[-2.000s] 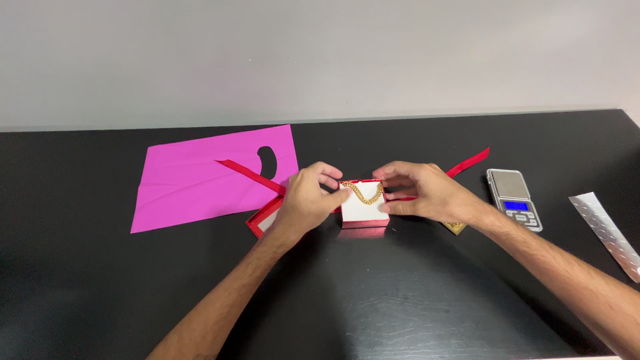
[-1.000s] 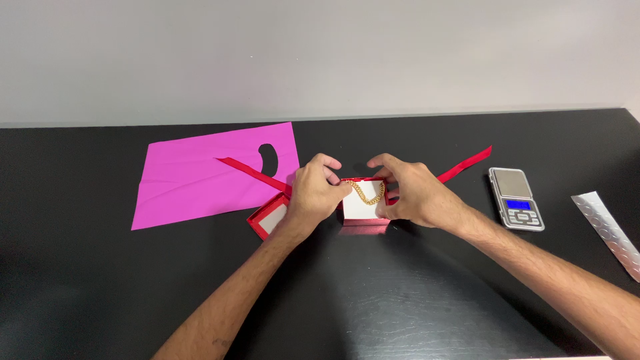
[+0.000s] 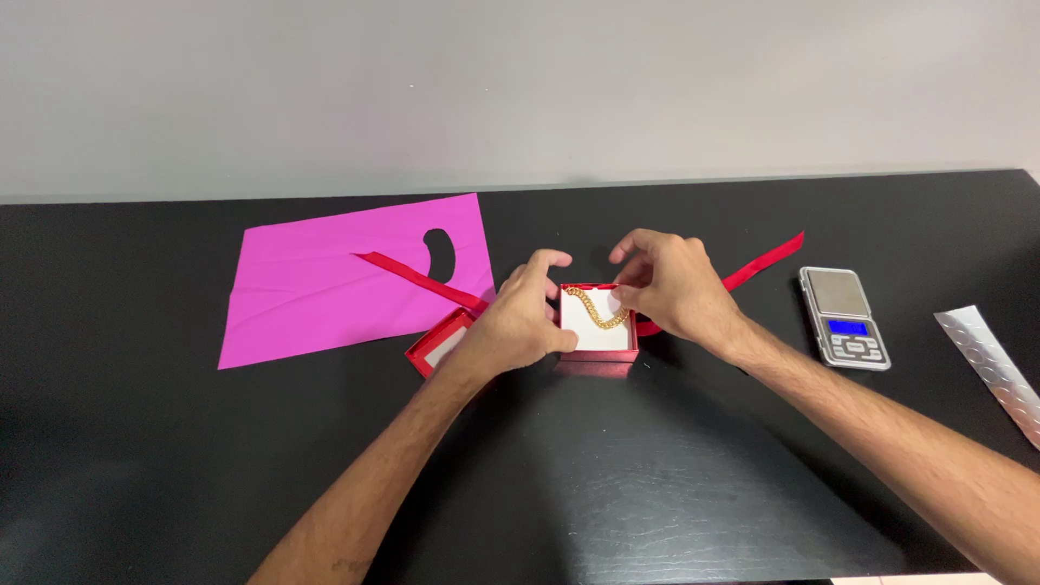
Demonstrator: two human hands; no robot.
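A small red gift box [image 3: 600,355] with a white insert [image 3: 585,325] stands between my hands on the black table. Across the upper part of the insert hangs a gold chain [image 3: 603,322] in a curve. My left hand [image 3: 524,317] holds the box's left side, its thumb on the insert's lower left corner. The thumb of my right hand [image 3: 678,284] touches the right end of the chain at the upper right of the box, with the fingers curled above. Partly hidden by my left wrist lies the red box lid [image 3: 419,355], a pale lining inside.
Left of the box lies a pink plastic bag [image 3: 309,284] with a cut-out handle. Red ribbon [image 3: 422,282] stretches out on both sides. A digital pocket scale [image 3: 839,292] with a lit display and a silver strip [image 3: 987,357] lie on the right.
My left thumb has moved from the chain's left end down to the lower left of the insert. The chain's left end now lies at the box's upper left corner.
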